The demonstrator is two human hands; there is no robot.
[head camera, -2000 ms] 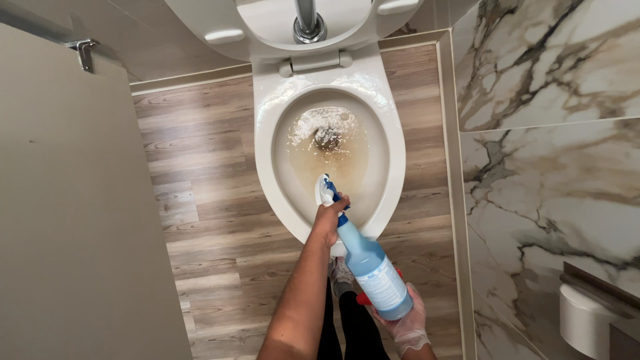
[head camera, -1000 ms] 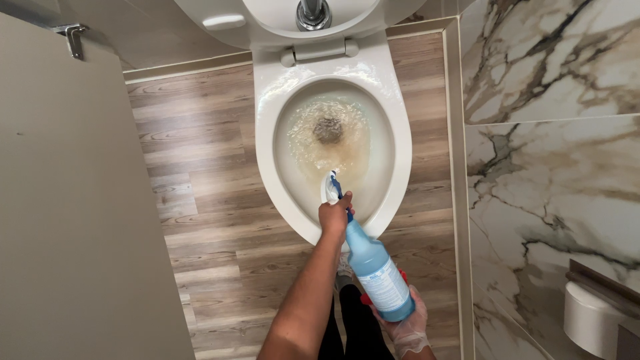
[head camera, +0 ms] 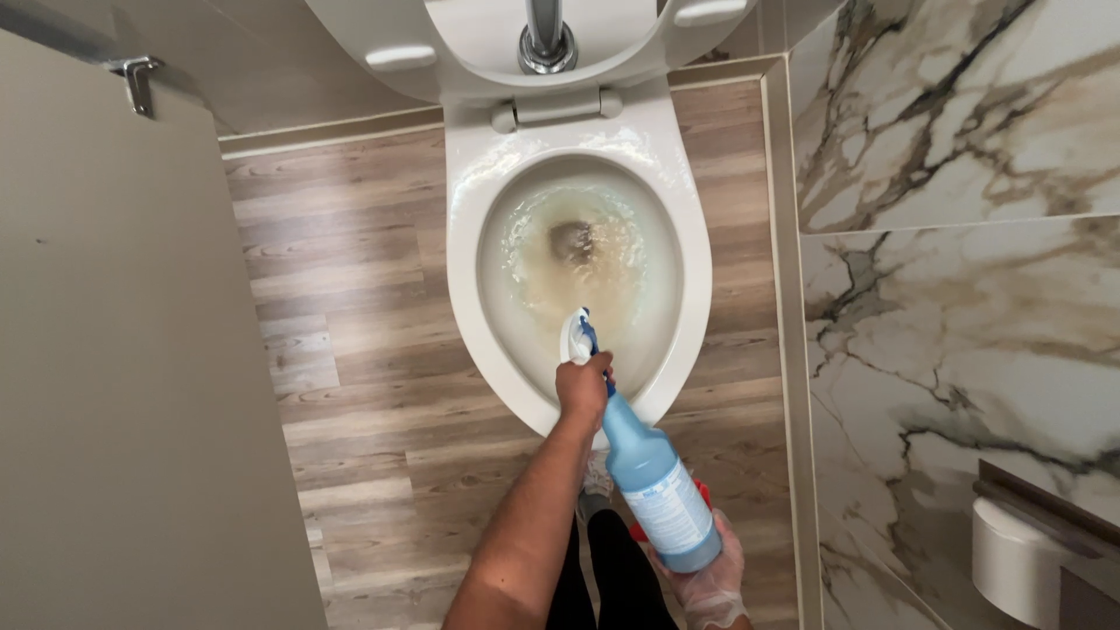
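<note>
In the head view, my left hand (head camera: 584, 385) grips the blue-and-white trigger head of a spray bottle (head camera: 646, 459) filled with blue liquid. The nozzle points over the front of a white toilet bowl (head camera: 691, 262), where rippling, yellowish water surrounds a dark drain opening. My right hand (head camera: 713, 573), in a clear glove, supports the labelled bottle near its base. Something red (head camera: 703, 492) shows partly behind the bottle; what it is cannot be told.
The raised toilet seat (head camera: 411, 79) leans back by a chrome flush pipe (head camera: 544, 39). A grey partition panel (head camera: 131, 350) stands at left, a marble-patterned wall (head camera: 945, 332) at right with a toilet paper dispenser (head camera: 1015, 551). Below is wood-look flooring (head camera: 350, 289).
The bowl water had white foamy flecks two seconds ago; now it shows clearer ripples with few flecks. Both hands keep their hold on the spray bottle in nearly the same place.
</note>
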